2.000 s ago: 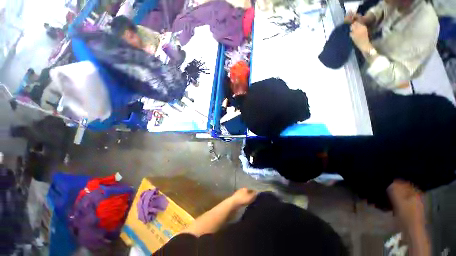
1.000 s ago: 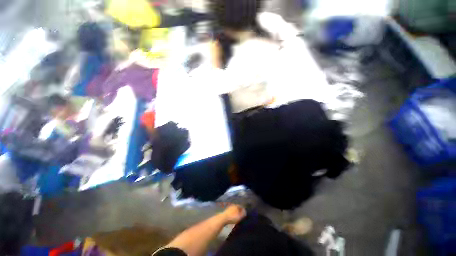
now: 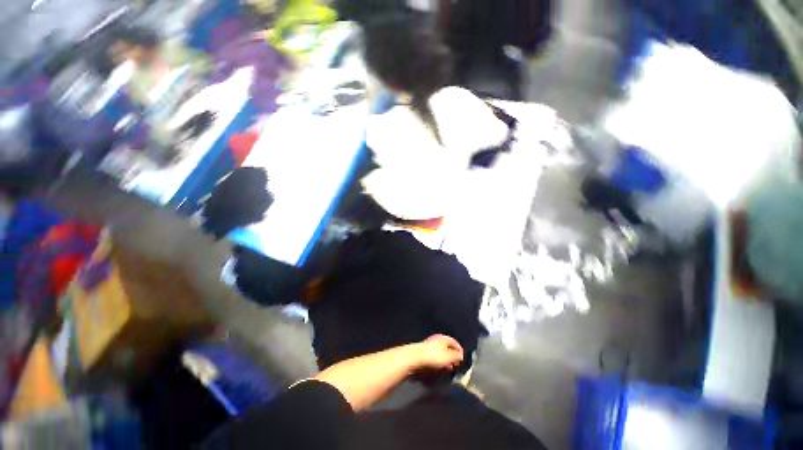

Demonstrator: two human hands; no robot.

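My left hand [image 3: 440,352] reaches in from the lower left, with its fingers curled, in front of a large heap of black garments [image 3: 387,290]. Blur and the dark cloth hide whether it grips anything. My right hand is not in view. The black heap lies beside a person in a white top [image 3: 423,171], near the end of a white sewing table with a blue edge [image 3: 304,180]. A smaller black bundle [image 3: 238,200] hangs at the table's left corner.
A brown carton [image 3: 101,312] and red and purple cloth [image 3: 63,255] are at the left. White cloth [image 3: 704,114] is piled upper right, near a person's green sleeve [image 3: 779,242]. A blue crate [image 3: 599,413] stands lower right. White scraps [image 3: 550,281] lie on the grey floor.
The view has swung right and the black heap is now centred before me. My right arm, seen reaching to the black heap two seconds ago, is out of view. My left hand remains curled.
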